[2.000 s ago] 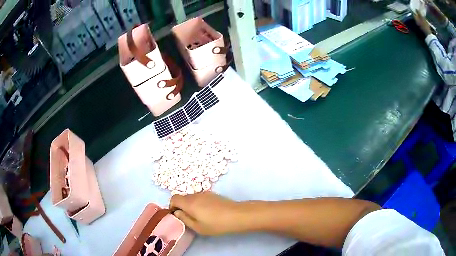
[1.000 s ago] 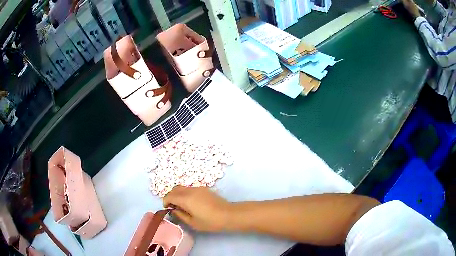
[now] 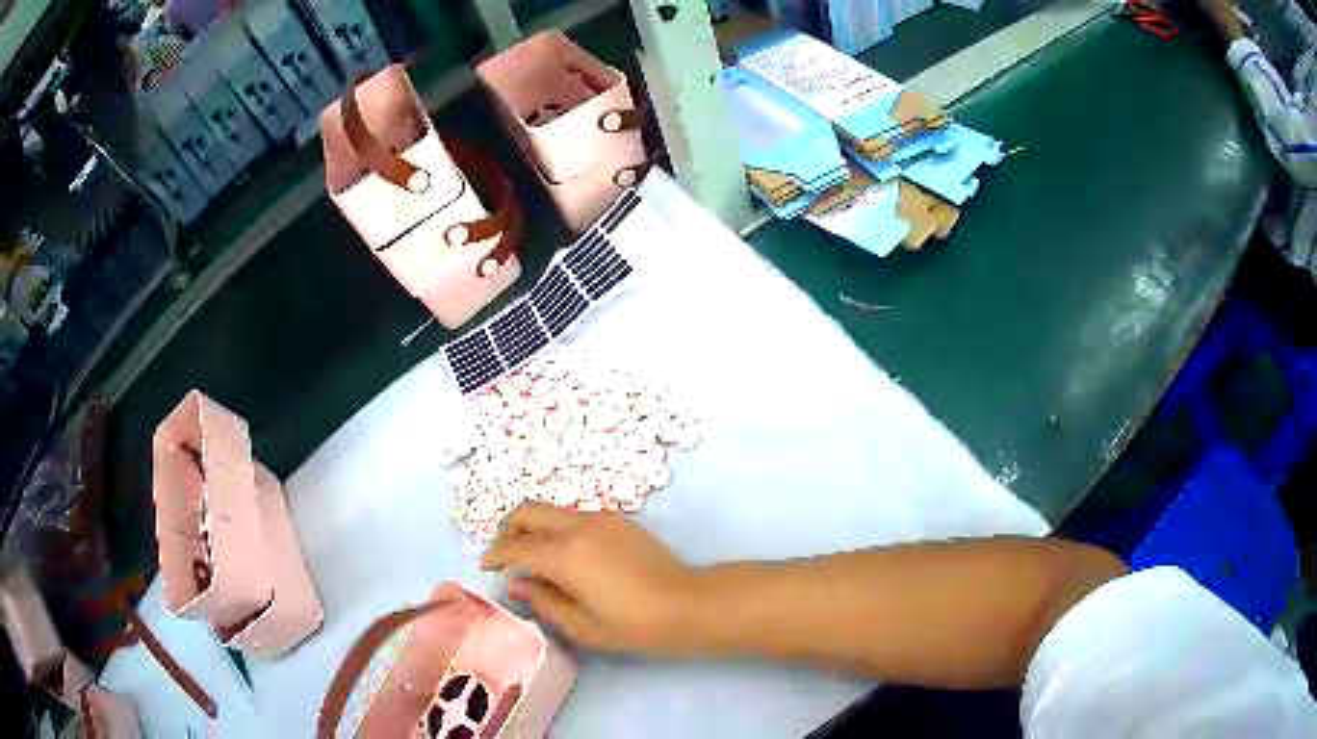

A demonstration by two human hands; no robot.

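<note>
A pink housing shell (image 3: 535,693) lies at the bottom centre, cut off by the lower edge, with a round black opening crossed by a pink X in its floor. A brown strap (image 3: 357,657) arches off its left side. My right hand (image 3: 585,578) is just above and right of the shell, at the front edge of the heap of small pinkish discs (image 3: 571,433). Its fingers are bent and slightly apart; no held thing shows, but the fingertips are small and partly hidden. My left hand is not in view.
Stacked pink shells with straps (image 3: 433,231) and another pair (image 3: 578,145) stand at the back. More pink shells (image 3: 267,549) stand at the left. A black-squared sheet (image 3: 537,311) lies behind the discs. Card pieces (image 3: 852,145) lie on the green bench (image 3: 1069,289). A person's striped sleeve (image 3: 1278,94) shows top right.
My right hand has come off the strap end at the shell's rim and moved slightly up to the discs. The strap now arches out to the left. The camera view has shifted slightly.
</note>
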